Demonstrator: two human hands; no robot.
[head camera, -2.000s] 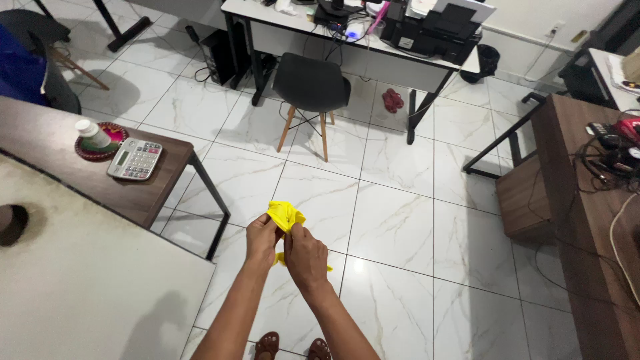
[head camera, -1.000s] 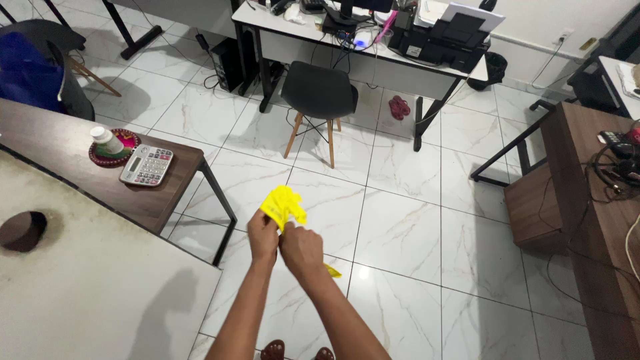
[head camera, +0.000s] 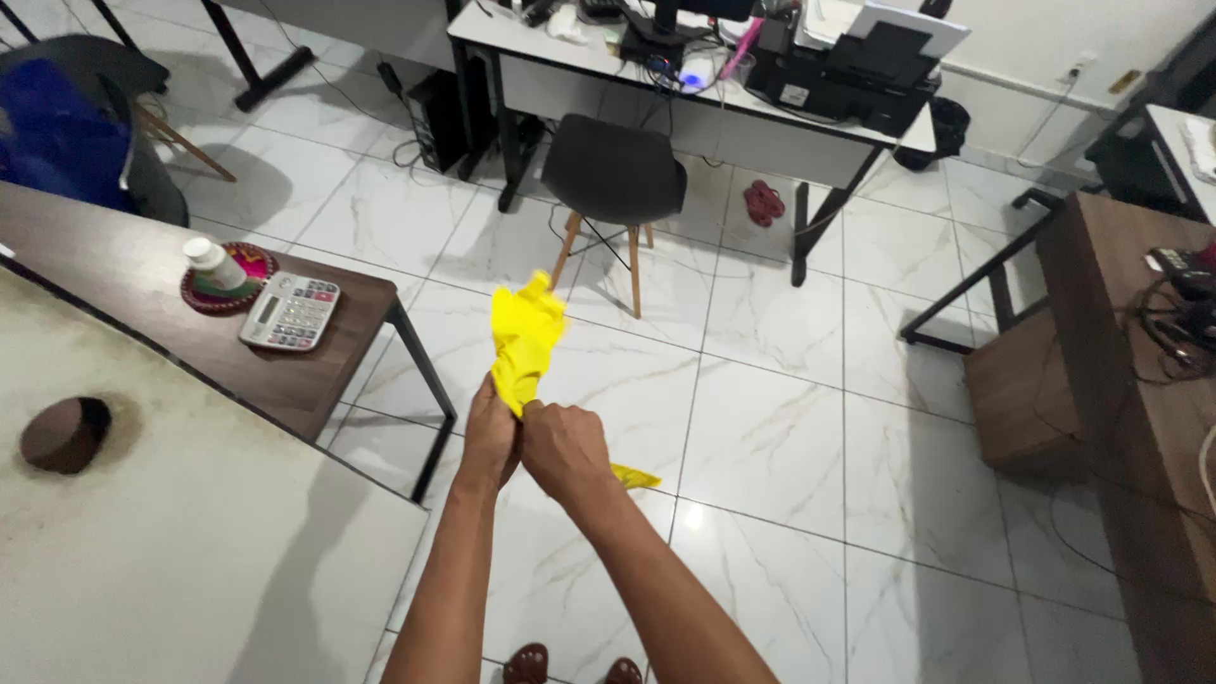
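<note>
Both of my hands are gripping a yellow cloth (head camera: 524, 347), held out over the tiled floor. My left hand (head camera: 488, 437) holds it from the left, with the fingers partly hidden. My right hand (head camera: 567, 446) is closed around it against the left one, knuckles up. Bunched and slightly blurred, the upper part of the cloth sticks up above the hands. A yellow tip (head camera: 635, 476) shows to the right of my right wrist; the link between it and the upper part is hidden.
At left, a brown wooden table (head camera: 351, 370) bears a calculator (head camera: 291, 311) and a white bottle (head camera: 215, 264). A black chair (head camera: 615, 171) stands before a desk with a printer (head camera: 855, 76). A wooden desk (head camera: 1092, 313) is at right. A pale surface (head camera: 190, 532) lies at lower left.
The yellow cloth has gone from a compact bunch above my hands to a longer shape sticking up from them. Both hands have stayed close together on it.
</note>
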